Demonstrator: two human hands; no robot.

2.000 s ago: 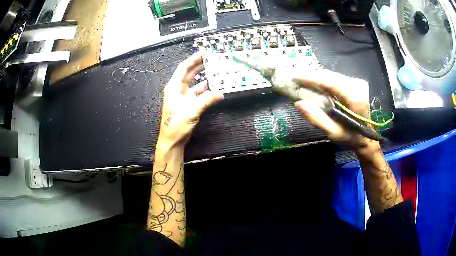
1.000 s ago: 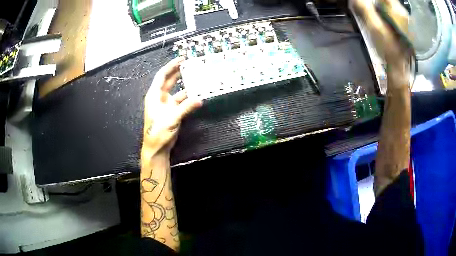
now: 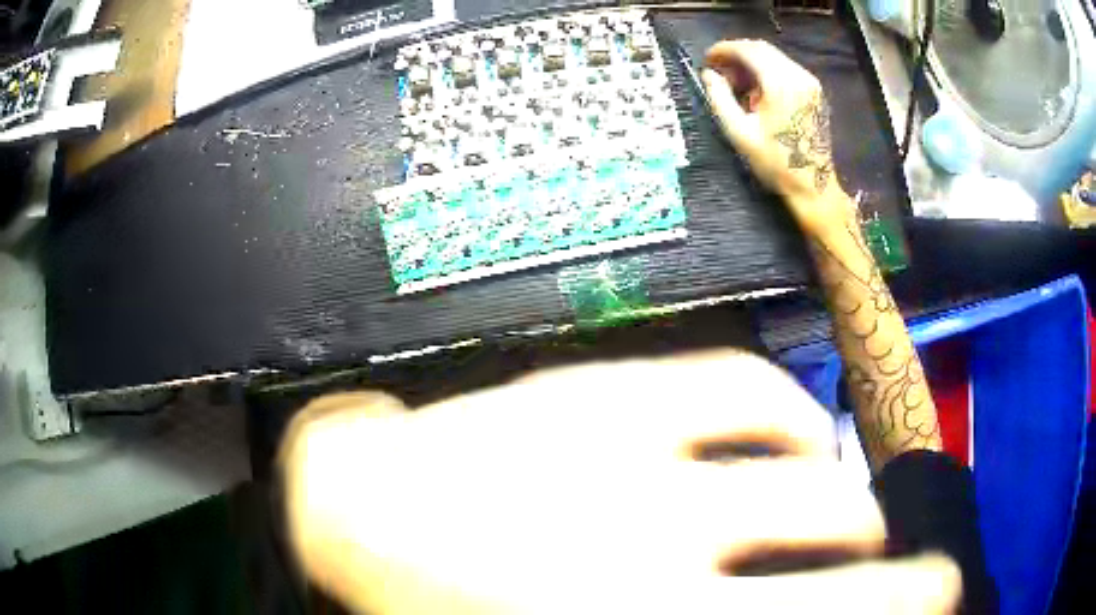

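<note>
PCB panels (image 3: 541, 102) lie edge to edge on the black mat: component side up at the back, a green solder side (image 3: 535, 216) up at the front. My right hand (image 3: 769, 114) is right of the panels, resting at the mat. Its fingers are curled around a thin dark tool (image 3: 697, 75), perhaps tweezers, partly hidden by them. My left hand (image 3: 601, 493) is a large, overexposed blur close to the camera at the bottom. Its fingertips are unclear and I cannot tell if it holds anything. The soldering iron is not visible.
A blue bin (image 3: 1034, 408) with a red part stands at the lower right. A fan (image 3: 1004, 60) is at the upper right. Metal rails (image 3: 78, 117) carry a board at the upper left. A spool stand base (image 3: 373, 18) is at the back. Green tape (image 3: 601, 288) patches the mat.
My left hand has let go of the panel and come up near the camera. My right hand has come back from the upper right to the thin tool. More component rows and the green side now show.
</note>
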